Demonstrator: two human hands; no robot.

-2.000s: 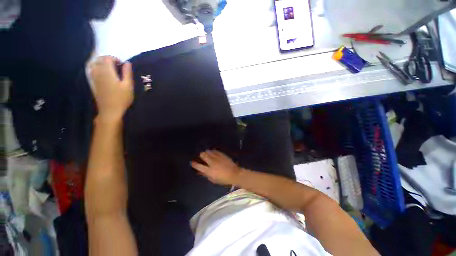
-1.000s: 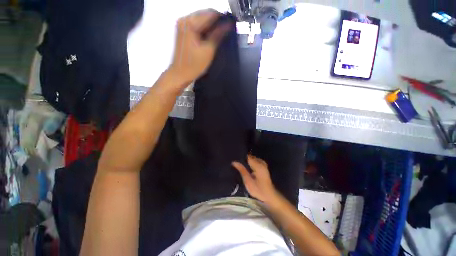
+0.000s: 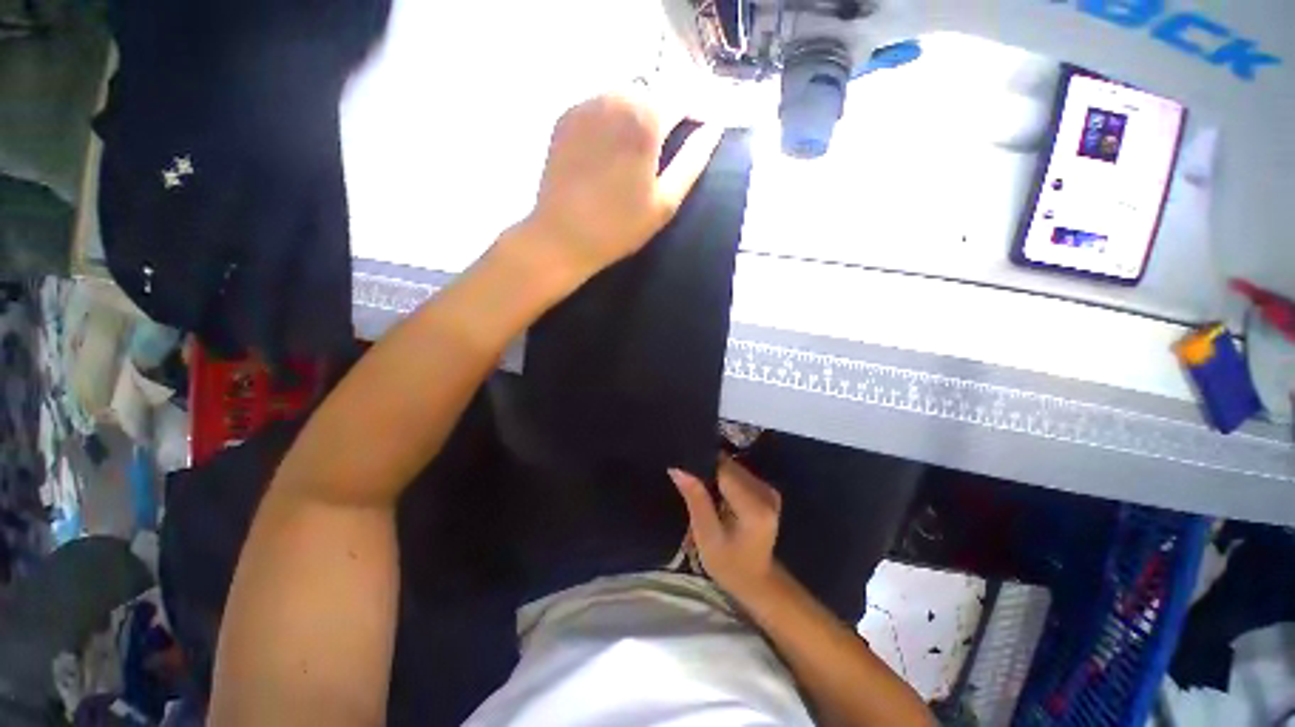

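Note:
A black garment piece lies over the front edge of the white machine table and drapes down to my lap. My left hand grips its far end just in front of the sewing machine's needle area. My right hand holds the cloth's right edge below the table edge, thumb and fingers around it. The cloth edge between its fingers is partly hidden. A blue-grey round machine part stands right of the needle area.
A smartphone with lit screen, a blue-and-yellow item and a red tool lie right. Black pieces hang at left above a red crate. A ruler strip edges the table; a blue basket is below.
My left hand has moved from the cloth's left side to its far end by the needle. The cloth is now narrower, its pale mark hidden. My right hand has closed on its right edge.

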